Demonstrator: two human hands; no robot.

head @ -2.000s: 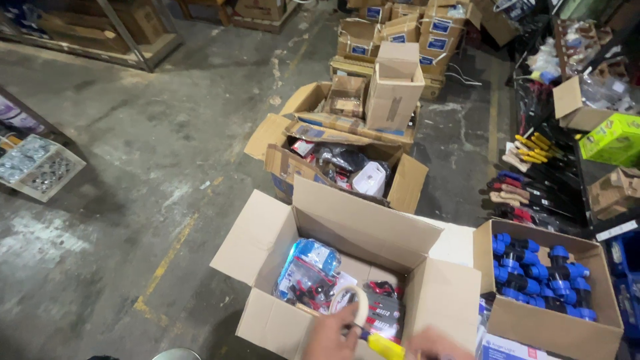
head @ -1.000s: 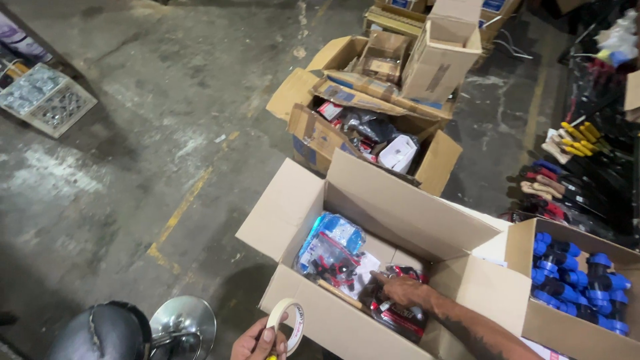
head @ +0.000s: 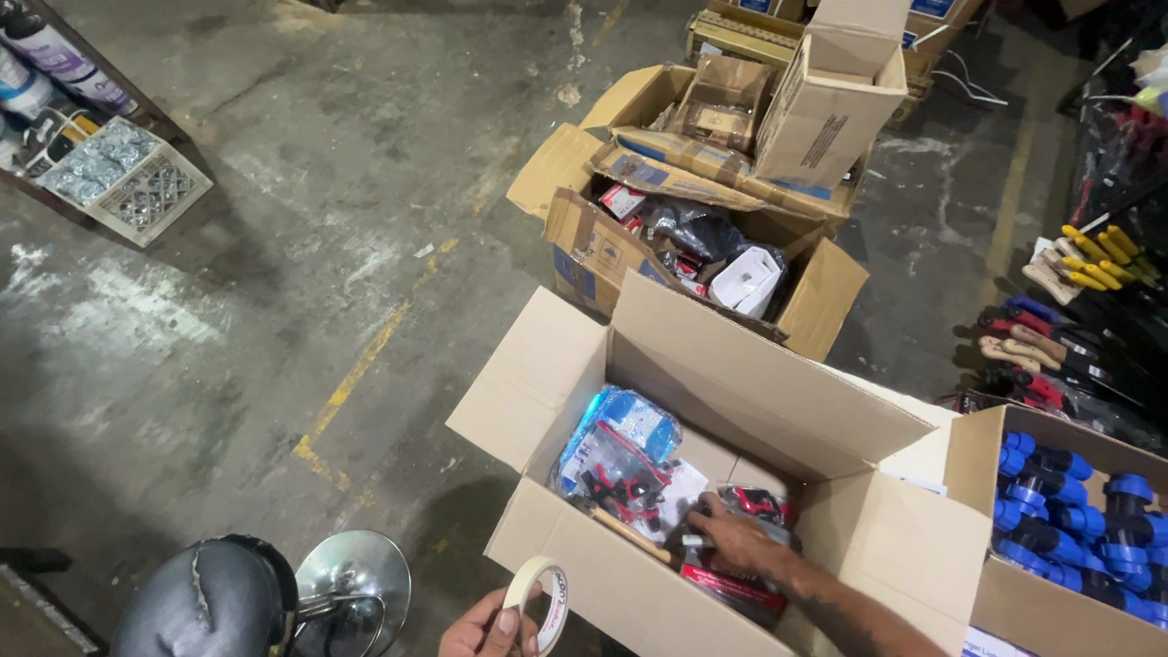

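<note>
My left hand (head: 493, 628) grips a roll of masking tape (head: 540, 598) outside the near wall of an open cardboard box (head: 730, 370). Inside that box my right hand (head: 735, 538) reaches down over packaged goods; its fingers are by a dark tool with a wooden handle (head: 631, 536), and whether they grip it I cannot tell. To the left of this hand lie a clear bag of red and black parts (head: 620, 474) and a blue plastic-wrapped pack (head: 639, 420). A red and black package (head: 730, 589) lies beneath the hand.
Behind stands a worn open box (head: 593, 246) of mixed goods. At right is a box (head: 1077, 598) of blue and black pipe fittings (head: 1049, 502). A black padded stool (head: 205, 602) with a chrome base (head: 360, 584) stands at lower left. Yellow-handled tools (head: 1095, 260) are at far right.
My right hand has moved into the box among the packages. My left hand, with the tape roll, has moved out to the box's near left side. The view has shifted left.
</note>
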